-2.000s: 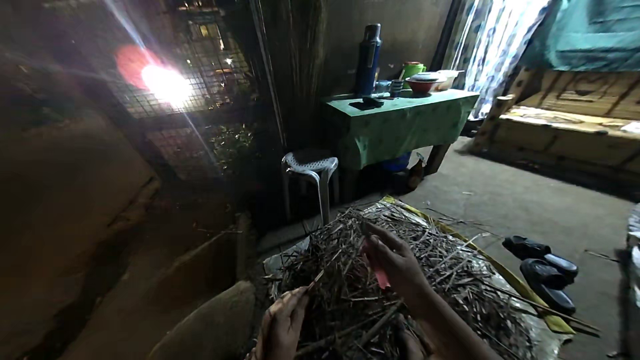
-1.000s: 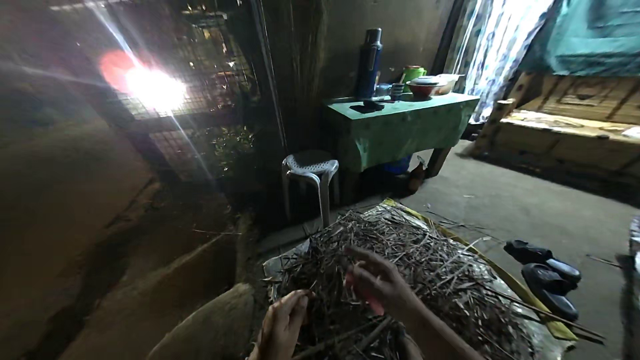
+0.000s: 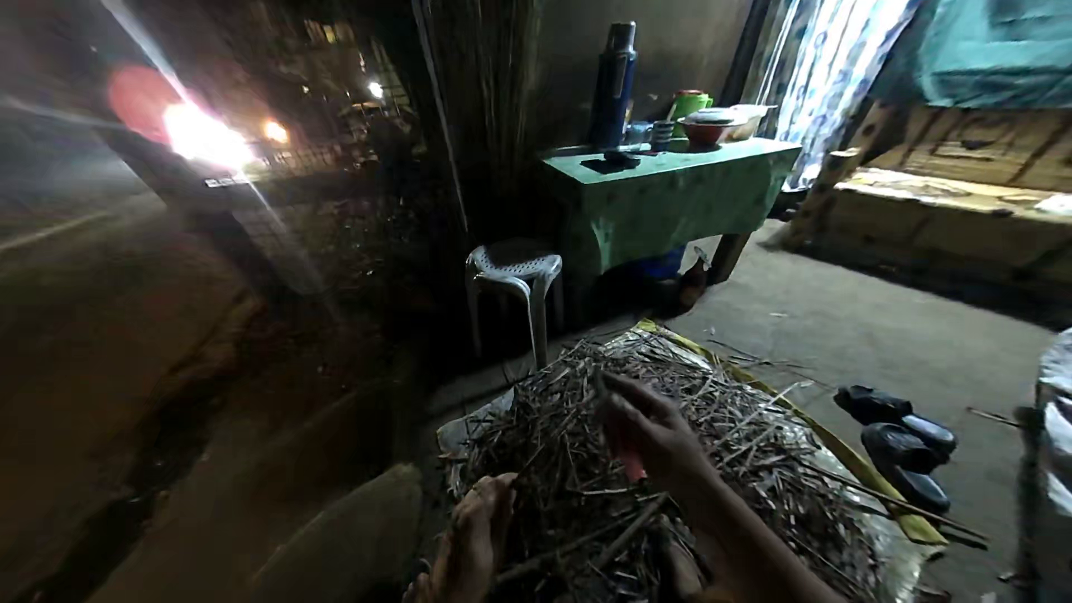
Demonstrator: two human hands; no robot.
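A heap of dry, thin sticks and stalks (image 3: 745, 419) lies on a pale sheet with a yellow edge. Over its middle is my right hand (image 3: 649, 427), closed around a red-handled tool (image 3: 632, 465); a thin dark part, perhaps its blade, shows above the fingers, blurred. My left hand (image 3: 477, 528) is low at the heap's near left side, its fingers close together beside the stalks. Whether it pinches a stalk is too dim to tell. Thicker sticks (image 3: 628, 532) lie between the hands. Near the bottom edge a dim skin-toned shape, perhaps a foot, is partly hidden.
Beyond the heap stands a white plastic stool (image 3: 515, 268). A table with a green cloth (image 3: 678, 209) holds a blue flask (image 3: 614, 88), cups and bowls. Dark sandals (image 3: 900, 448) lie on the floor at right, beside the sheet. A bright light glares at upper left.
My right hand has shifted slightly over the heap, and its fingers are raised more than one second ago. My left hand stays at the heap's near left side.
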